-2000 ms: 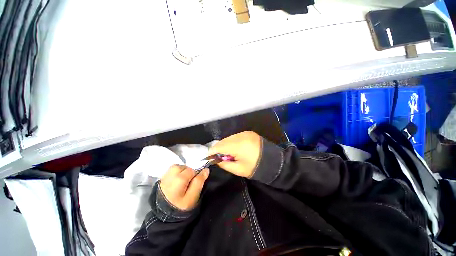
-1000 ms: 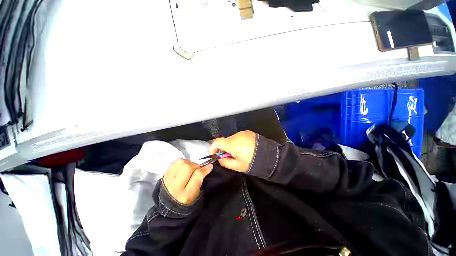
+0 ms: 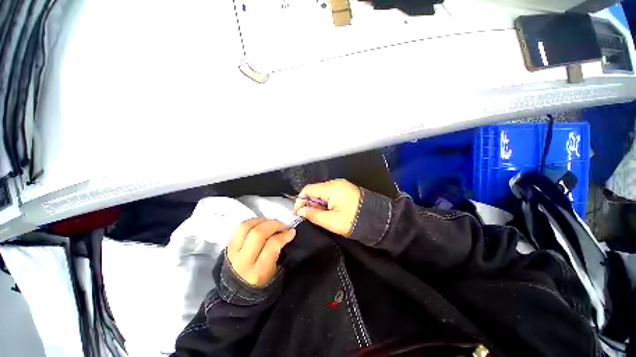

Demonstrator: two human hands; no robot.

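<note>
My left hand [image 3: 259,249] and my right hand [image 3: 330,208] meet over my lap, below the table's front edge. My right hand holds small thread snips [image 3: 315,203] with a pink-purple part; their dark tip points left. My left hand pinches an edge of cloth, with a thin light strip showing between the fingertips of both hands. The dark cloth there blends with my black clothing, so its outline cannot be told. A white garment panel [image 3: 199,244] lies on my lap behind and left of my left hand.
The white table [image 3: 174,104] spans the top. A smartphone [image 3: 560,40] lies at its right end. Black cut pieces [image 3: 404,5] and a tan block [image 3: 340,12] are at the top edge. Layered panels [image 3: 24,84] lie at left. A blue crate [image 3: 526,150] stands below right, beside black and white cloth.
My right hand has rotated slightly and the snips now sit higher, apart from the left fingertips. A light strip now shows between the hands. The view has shifted slightly.
</note>
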